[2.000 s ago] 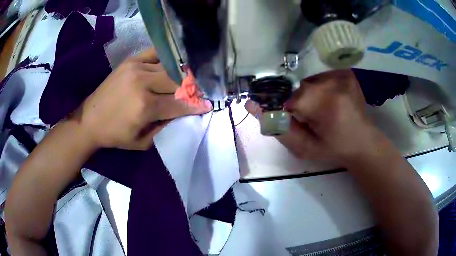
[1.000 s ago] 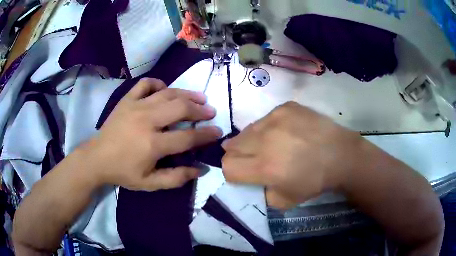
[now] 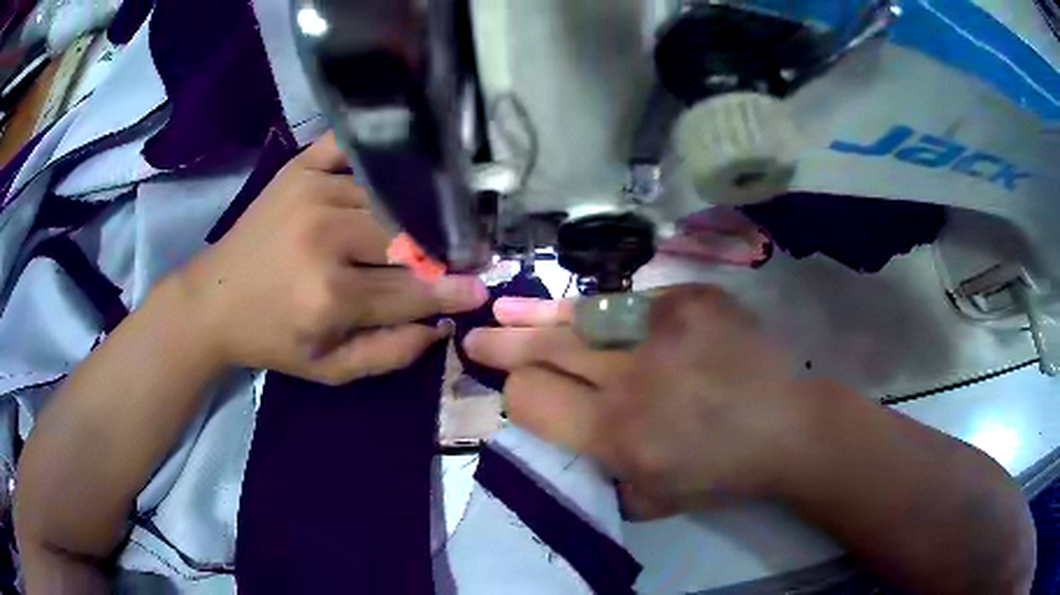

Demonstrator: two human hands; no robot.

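Note:
My left hand (image 3: pixel 331 273) presses on the cloth just left of the needle area, fingertips close to the presser foot. My right hand (image 3: pixel 651 389) lies on the cloth just in front of the foot, its fingertips near those of my left hand. A dark purple panel (image 3: pixel 337 477) runs from under my left hand down to the front edge. Light grey fabric (image 3: pixel 494 535) with a narrow purple strip (image 3: pixel 558 523) lies below my right hand. The presser foot and needle are mostly hidden by the machine head and fingers.
The cream sewing machine head (image 3: pixel 558 105) with blue lettering fills the top. A ribbed tension knob (image 3: pixel 738 145) sticks out above my right hand. Pink-handled snips (image 3: pixel 715 242) and dark purple cloth (image 3: pixel 860 227) lie under the arm. Piled grey and purple cloth (image 3: pixel 174 250) is at left. A coral tuft (image 3: pixel 415 256) is beside the needle.
Since one second ago, both hands have moved up to the needle area with the cloth. The machine head again covers more of the view, and the round bed cover is hidden.

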